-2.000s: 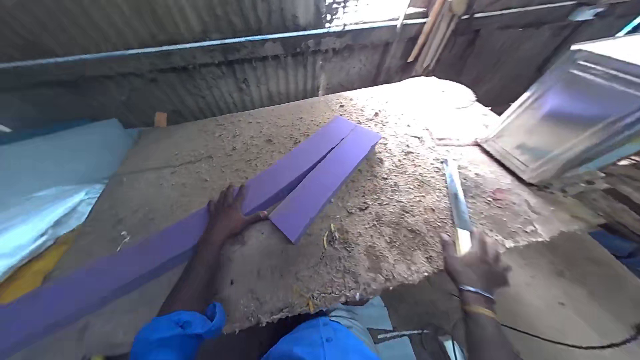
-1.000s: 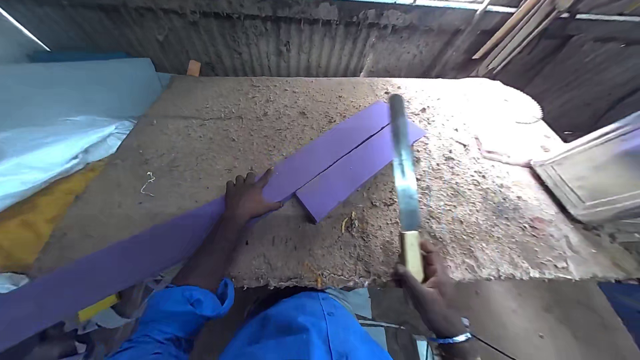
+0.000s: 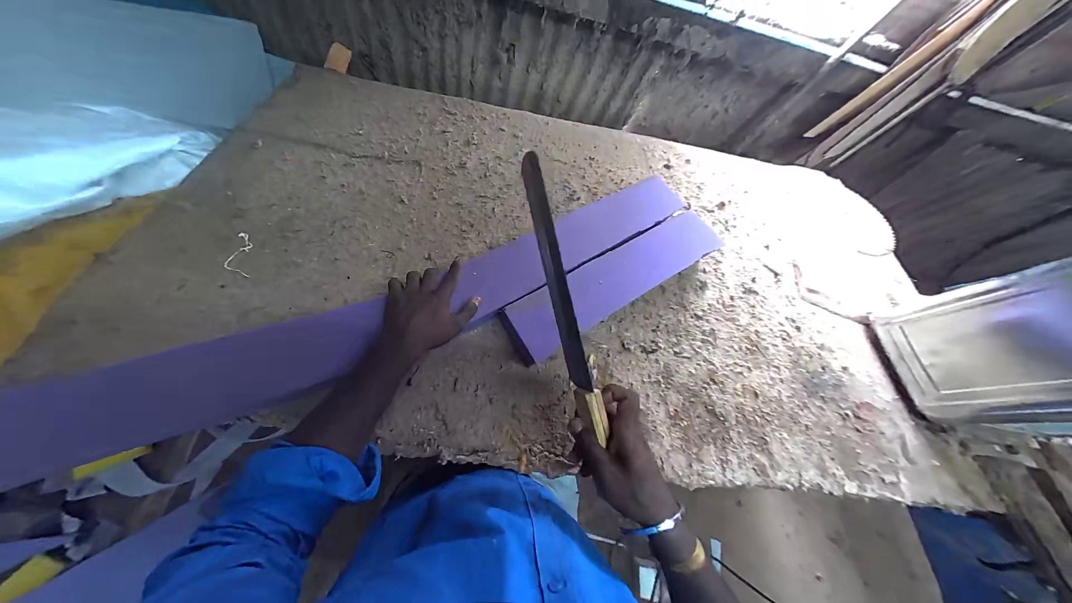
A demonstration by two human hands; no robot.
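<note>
My left hand (image 3: 425,314) lies with fingers spread on a long purple foam strip (image 3: 293,345), which runs from the lower left up across a worn worktable. Beside the strip's far end lies a shorter purple foam piece (image 3: 624,280), with a narrow dark gap between them. In my right hand (image 3: 615,452) is the pale wooden handle of a long knife (image 3: 554,272). Its blade points away from me and crosses above both foam pieces; whether it touches them I cannot tell.
Crumbs cover the rough worktable (image 3: 452,176). A corrugated metal wall (image 3: 536,67) stands behind it. Blue sheeting (image 3: 92,126) and yellow material (image 3: 67,260) are at the left. A silvery framed panel (image 3: 988,335) stands right, wooden sticks (image 3: 913,67) lean at the back right, and offcuts lie below left.
The knife, low at the right of the foam two seconds ago, has moved left in my right hand and now crosses over the foam pieces. My left hand stays on the long strip.
</note>
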